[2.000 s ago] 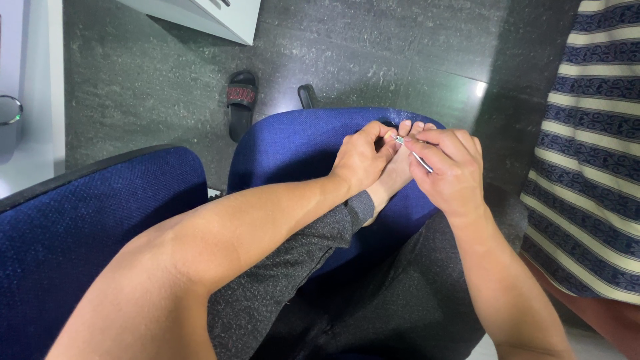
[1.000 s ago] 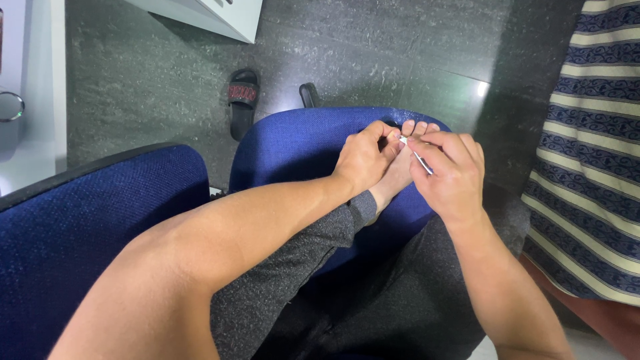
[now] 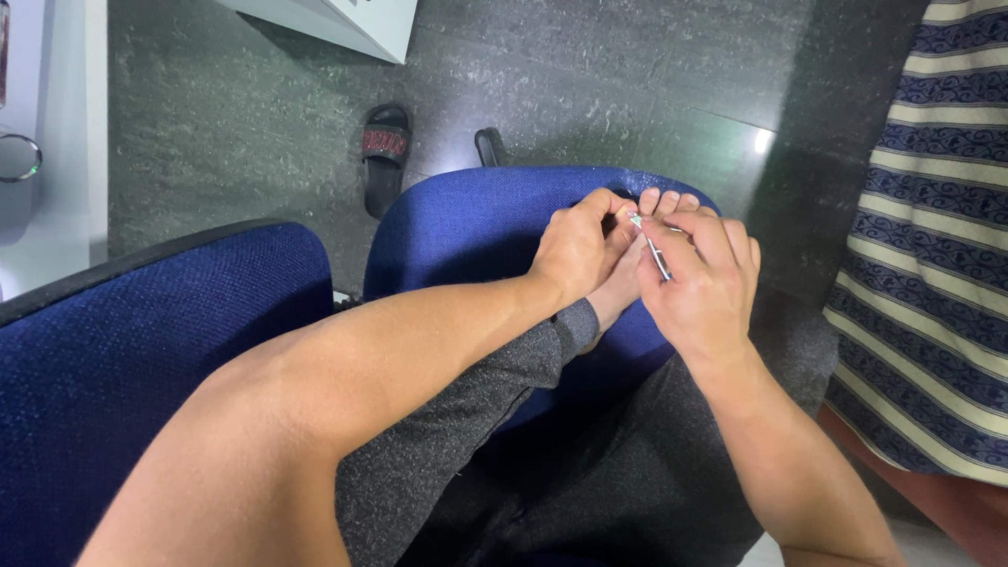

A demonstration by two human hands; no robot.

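My bare foot (image 3: 618, 285) rests on the blue fabric seat of a chair (image 3: 465, 224), toes pointing to its far edge. The fingers of my left hand (image 3: 579, 240) close around the big toe (image 3: 628, 213). In my right hand (image 3: 701, 272) is a slim metal tool (image 3: 657, 258), probably a nail clipper, pinched between thumb and fingers. Its tip is at the big toe, beside the left fingertips. The palm side of both hands is hidden. Small pale specks lie on the seat near the toes.
A second blue chair (image 3: 169, 339) stands at the left. On the dark floor lies a black slide sandal (image 3: 384, 161). White furniture (image 3: 366, 27) is at the top and a pale surface (image 3: 67, 189) at the left. A person in striped blue and cream cloth (image 3: 937, 236) is at the right.
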